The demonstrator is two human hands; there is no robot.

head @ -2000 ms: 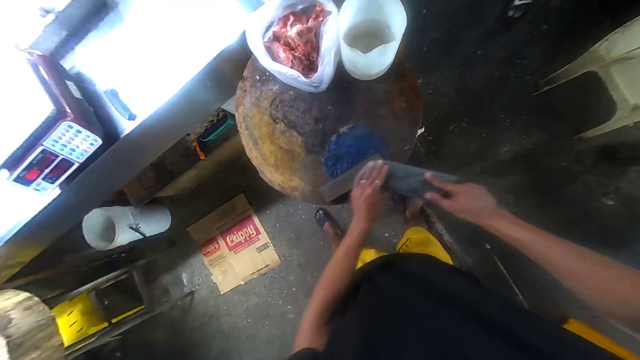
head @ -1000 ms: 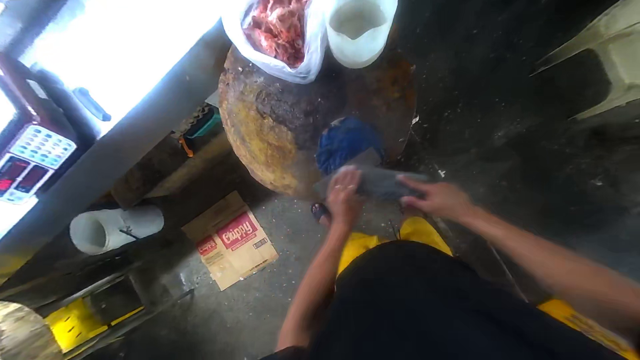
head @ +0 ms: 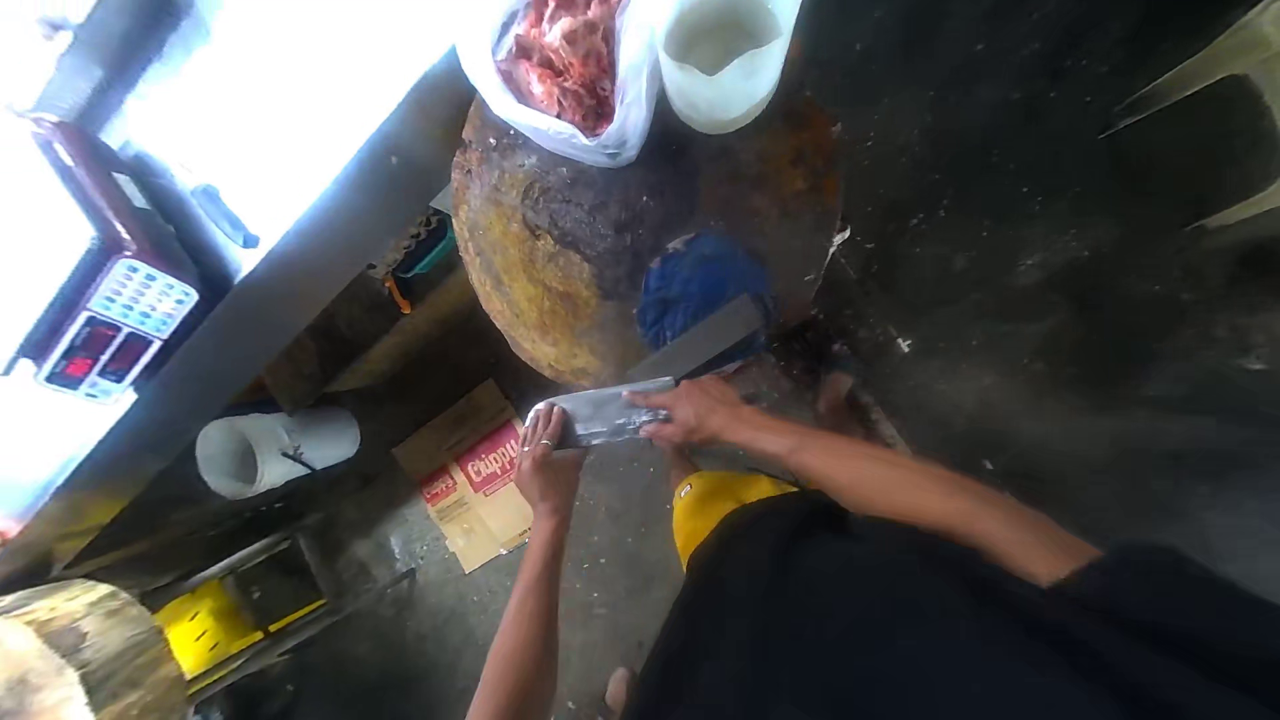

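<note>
A wide metal blade, apparently a cleaver's [head: 605, 413], spans the gap between my hands just off the near edge of a round chopping block [head: 560, 270]. My left hand [head: 547, 468], with a ring on one finger, holds its left end. At its other end is my right hand [head: 697, 410], fingers over the blade; the handle is hidden. Beyond the blade, a flat grey bar, possibly a whetstone [head: 705, 335], rests tilted on a bundled blue cloth or bag [head: 700, 280] on the block.
At the block's far side are a plastic bag of raw meat [head: 575, 75] and a white plastic container [head: 718, 75]. Left stands a counter with a digital scale [head: 120, 320]. Flattened cardboard [head: 480, 480] and a white bucket [head: 275, 450] lie below; a plastic chair [head: 1235, 90] is at right.
Both hands and the blade have moved left and off the block's near edge. The grey bar on the blue bundle now shows, where the blade and hands were over it before.
</note>
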